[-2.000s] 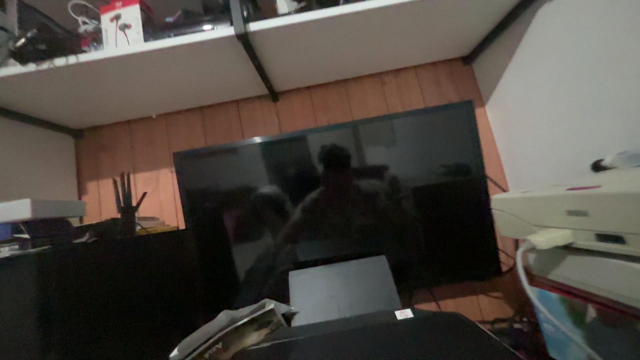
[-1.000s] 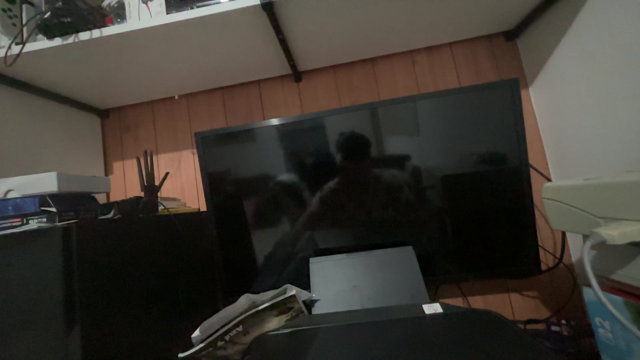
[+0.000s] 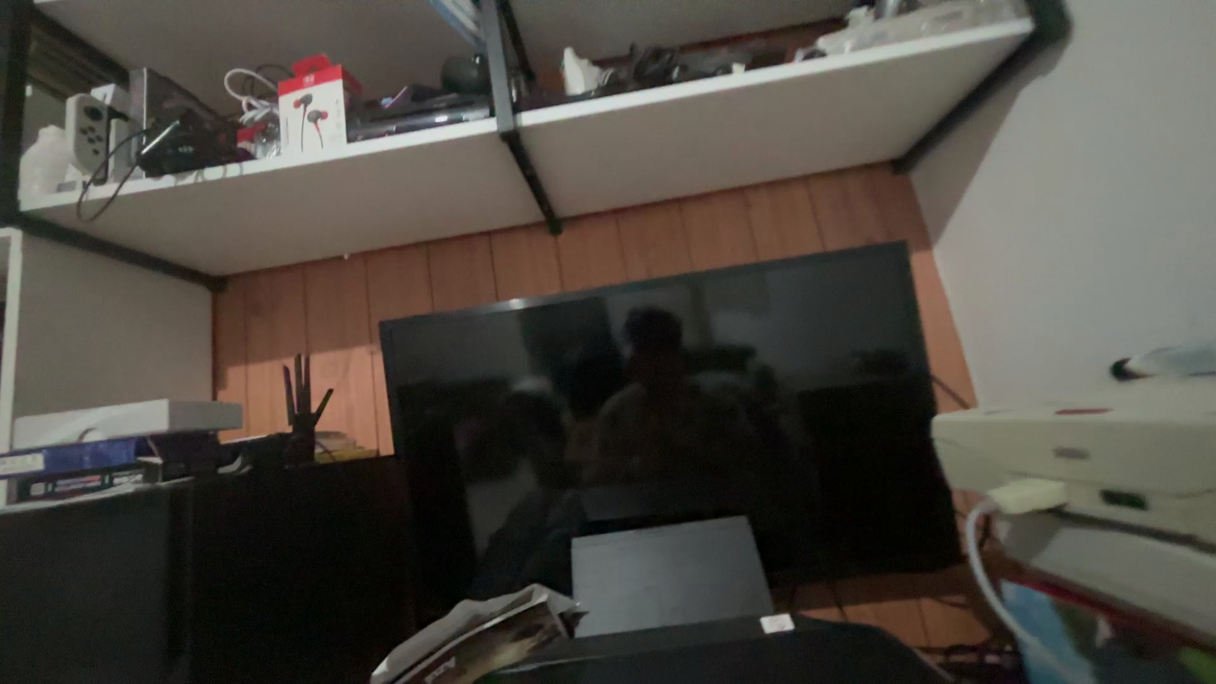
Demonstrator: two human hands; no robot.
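Note:
Neither of my hands shows in the head view, so what they hold or touch is hidden. A dark, switched-off television (image 3: 665,418) fills the middle and reflects a person's silhouette. In front of its lower edge stands a flat grey panel (image 3: 673,578). Below that is the top of a black object (image 3: 722,655) with a small white sticker (image 3: 777,623). A crumpled printed bag or packet (image 3: 484,636) leans at its left.
A white shelf (image 3: 722,114) on black brackets runs overhead, bearing a red-and-white earphone box (image 3: 313,106) and cables. At left, boxes (image 3: 128,421) and a black router with antennas (image 3: 302,418) top a dark cabinet. A pale device (image 3: 1073,451) with a white cable juts in at right.
The view has tilted upward, so more of the overhead shelf and its contents shows. Nothing in the scene has plainly moved.

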